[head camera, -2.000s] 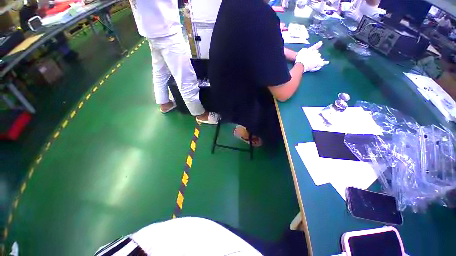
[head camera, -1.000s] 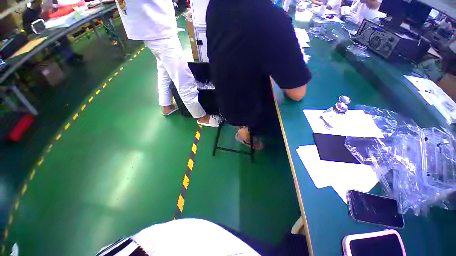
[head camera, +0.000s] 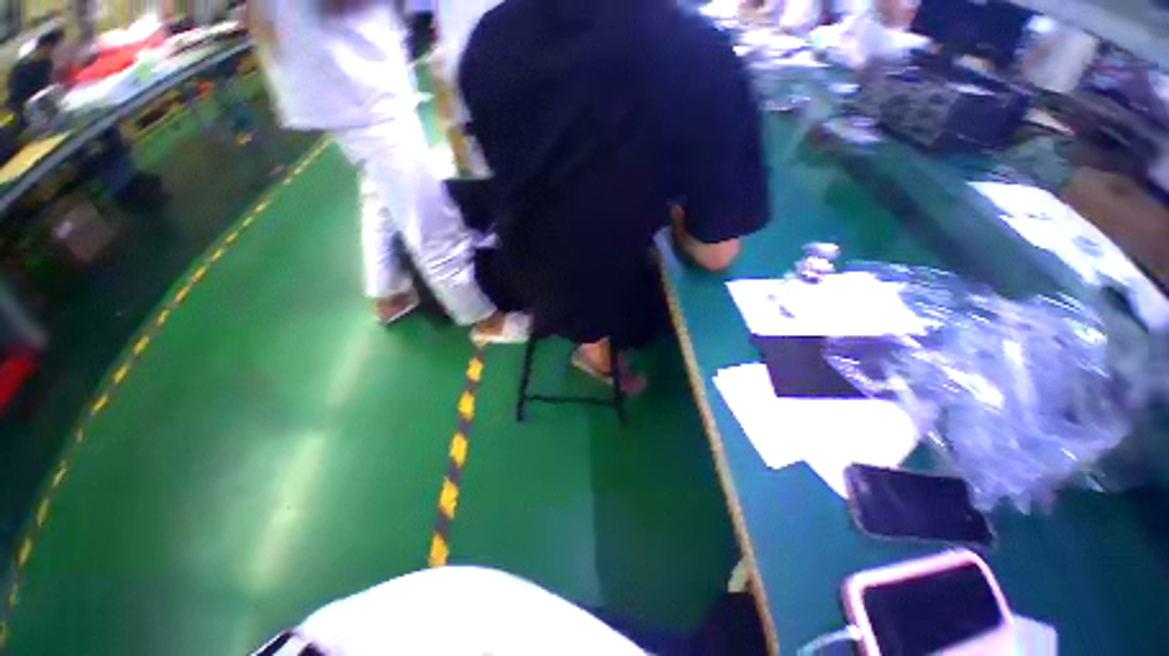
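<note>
Neither of my hands is in the picture. Nearest in front of me on the green bench (head camera: 692, 372) lies a cased smartphone (head camera: 931, 607) with a dark screen, a pink-white rim and a pale cable at its left. A bare black smartphone (head camera: 918, 505) lies beyond it. White paper sheets (head camera: 820, 420) lie farther along, with a flat dark sheet (head camera: 810, 368) among them. A small silvery round part (head camera: 817, 263) stands by the far paper. A heap of clear plastic bags (head camera: 1013, 385) lies at the right. The view is slightly blurred.
A person in dark clothes (head camera: 603, 167) sits on a black stool (head camera: 572, 400) at the bench's left edge. A person in white (head camera: 372, 141) stands behind. Yellow-black tape (head camera: 449, 493) runs along the green floor. A dark box-shaped device (head camera: 942, 105) stands at the bench's far side.
The view has shifted, so bench and people sit farther left. The seated person's white-gloved hands, visible two seconds ago, are now hidden; that person leans more over the bench. A cable shows beside the cased phone.
</note>
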